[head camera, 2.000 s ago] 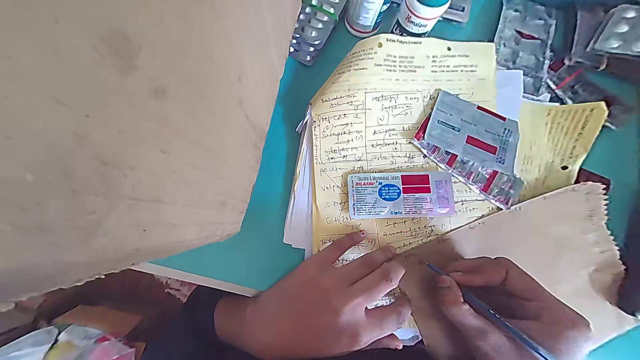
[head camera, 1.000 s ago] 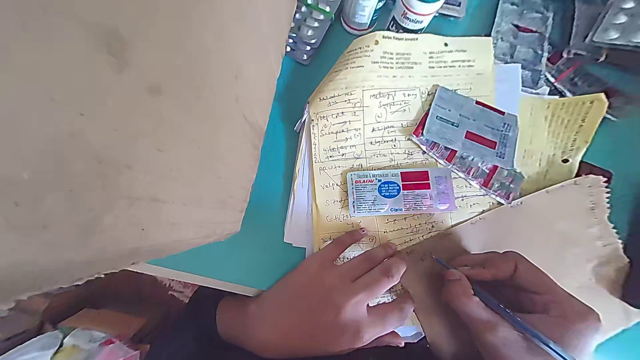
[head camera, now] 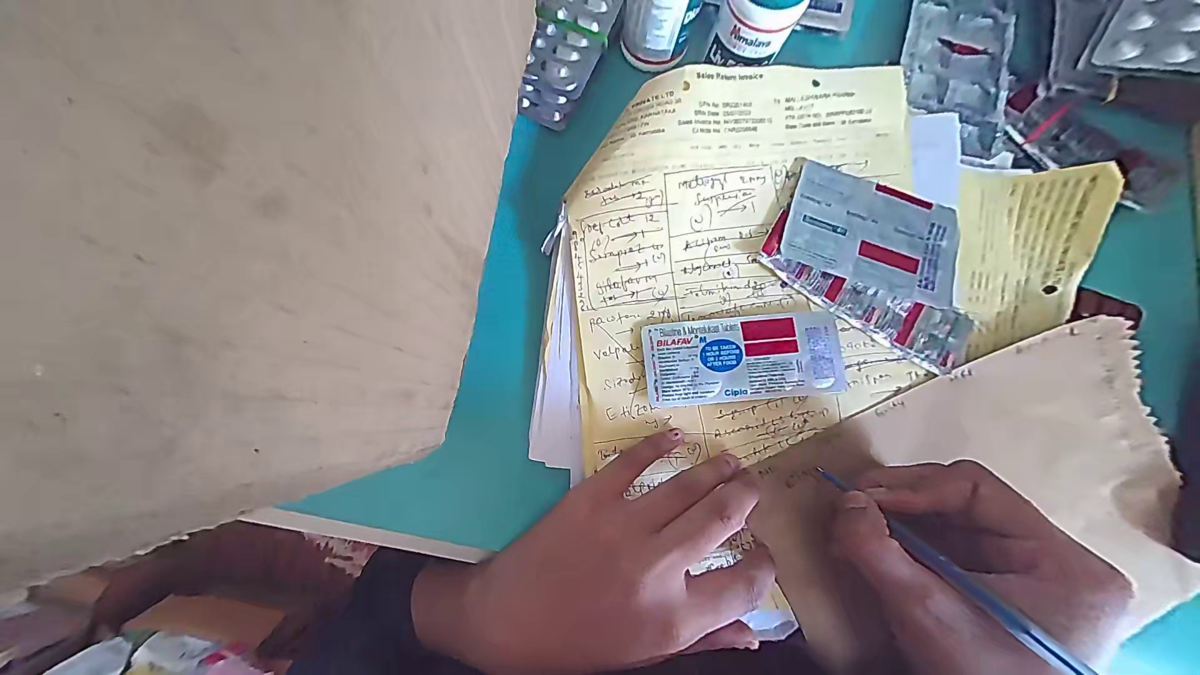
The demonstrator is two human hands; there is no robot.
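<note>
My right hand [head camera: 984, 553] grips a blue ballpoint pen [head camera: 956, 567], its tip on a brown paper bag [head camera: 1050, 412] that bears some handwriting. My left hand [head camera: 619, 553] lies palm down with fingers spread, on yellow sheets [head camera: 797, 103] full of handwriting and on the bag's left edge. Just above the left fingers, a Cipla blister strip of tablets [head camera: 745, 358] rests printed side up on the sheets. Up and right of it, a silver and red foil strip [head camera: 872, 234] overlaps another red and silver strip [head camera: 900, 328].
A large brown paper piece [head camera: 234, 234] covers the left of the view. Behind the sheets on the teal table [head camera: 506, 309] stand a Himalaya bottle [head camera: 755, 33] and another bottle [head camera: 656, 33]. Blister packs [head camera: 567, 70] lie at the top, with several more strips [head camera: 961, 75] at the upper right.
The pen in my right hand has moved slightly over the paper bag, its tip lower than a second ago. My left hand has stayed nearly in place.
</note>
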